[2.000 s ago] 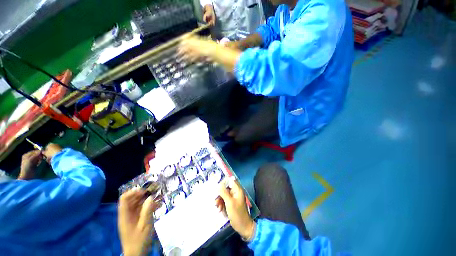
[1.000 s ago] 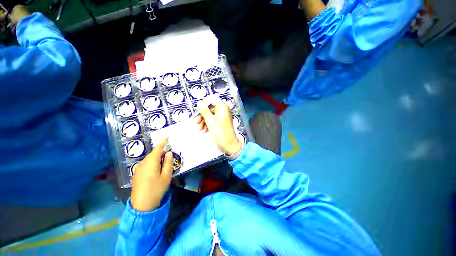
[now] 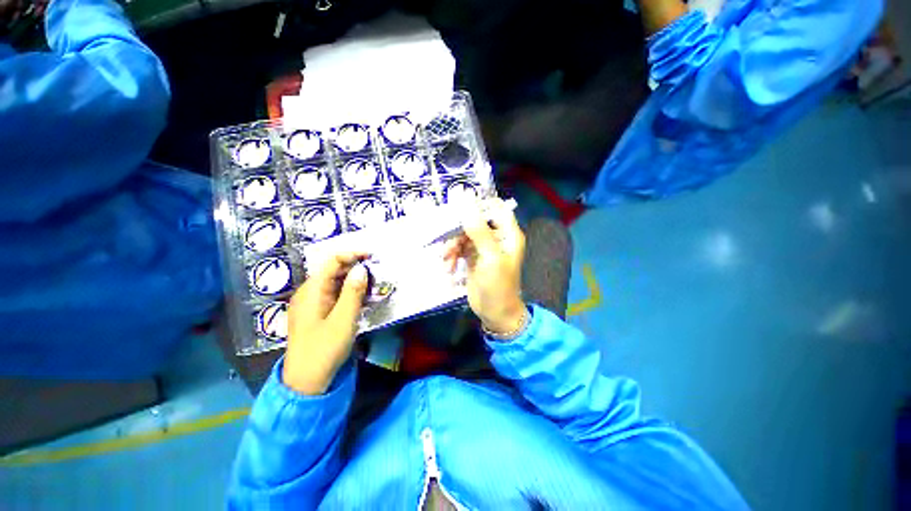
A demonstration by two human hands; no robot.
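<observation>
My left hand [image 3: 325, 324] pinches a small round part [image 3: 381, 285], dark-rimmed with a yellowish spot, over the near part of a white paper sheet [image 3: 420, 267]. My right hand [image 3: 494, 264] is to its right above the sheet, fingers closed around a thin pale pen-like tool [image 3: 507, 206]; the tool's tip is too blurred to place. The clear blister tray [image 3: 226, 215] lies under the sheet on my lap. Bright silver-white discs [image 3: 311, 182] sit in its rows. One pocket at the right holds a black disc [image 3: 454, 157].
A second white sheet stack [image 3: 378, 75] lies at the tray's far edge, with a red tray [image 3: 284, 98] beside it. An empty crosshatched pocket [image 3: 444, 126] is at the far right corner. People in blue smocks are at left [image 3: 85, 240] and upper right [image 3: 739, 95].
My right hand has moved right and nearer from above the disc pockets, and the pale tool now shows in it. My left hand has risen slightly over the sheet with the round part.
</observation>
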